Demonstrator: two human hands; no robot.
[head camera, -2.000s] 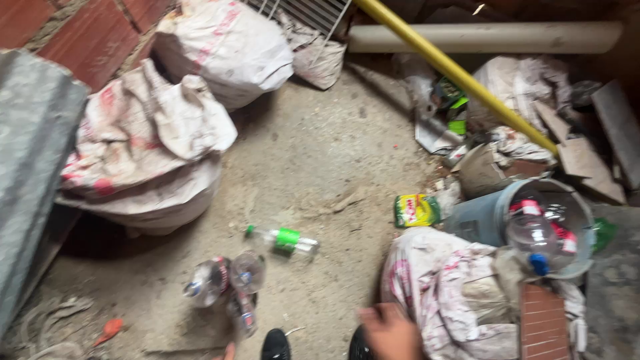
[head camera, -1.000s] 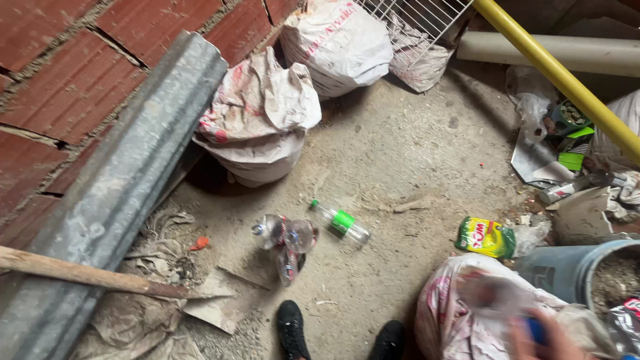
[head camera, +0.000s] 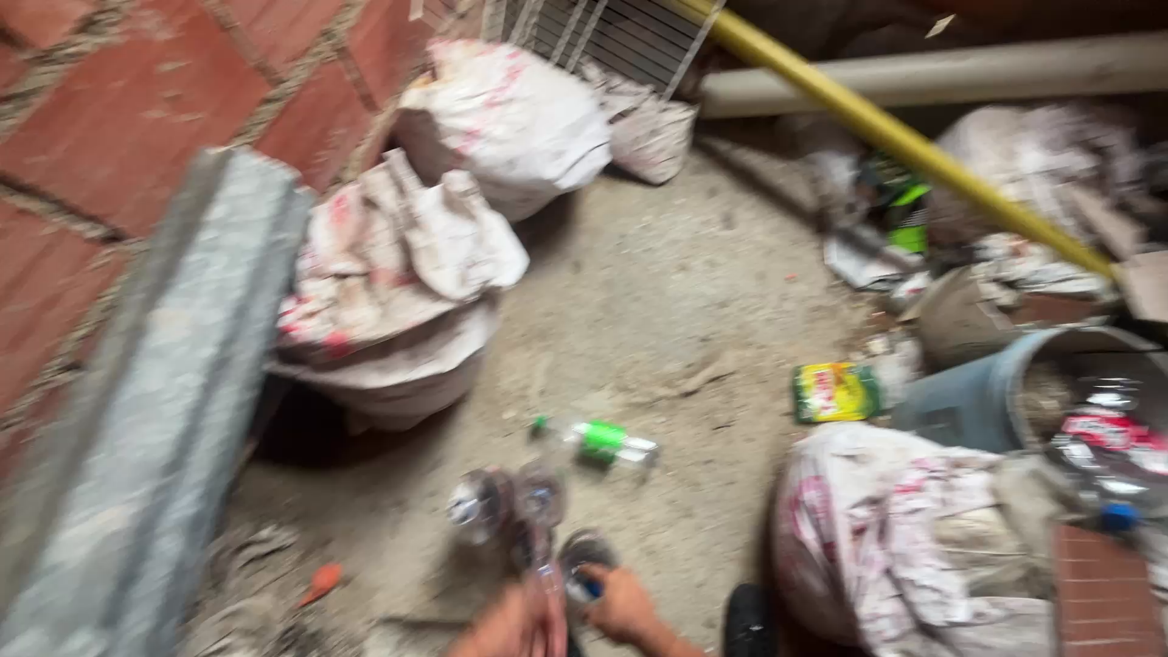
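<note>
My right hand (head camera: 625, 604) is closed on a clear plastic bottle with a blue cap (head camera: 587, 558), low in the middle of the view. Beside it, my left hand (head camera: 507, 620) is blurred against the near end of several clear plastic bottles (head camera: 538, 525) bunched together; its grip is not plain. Just beyond them a clear bottle with a green label and green cap (head camera: 600, 440) lies on its side on the concrete floor.
Corrugated metal sheet (head camera: 155, 392) leans at left by stuffed white sacks (head camera: 392, 301). At right are another sack (head camera: 867, 538), a blue-grey bucket (head camera: 967, 388) holding a bottle, a yellow-green package (head camera: 835, 392) and a brick (head camera: 1100, 593). A yellow pole (head camera: 894, 137) slants behind.
My right hand has moved left with a bottle, from over the right-hand sack to beside the bunched bottles. My left hand has come into view near them.
</note>
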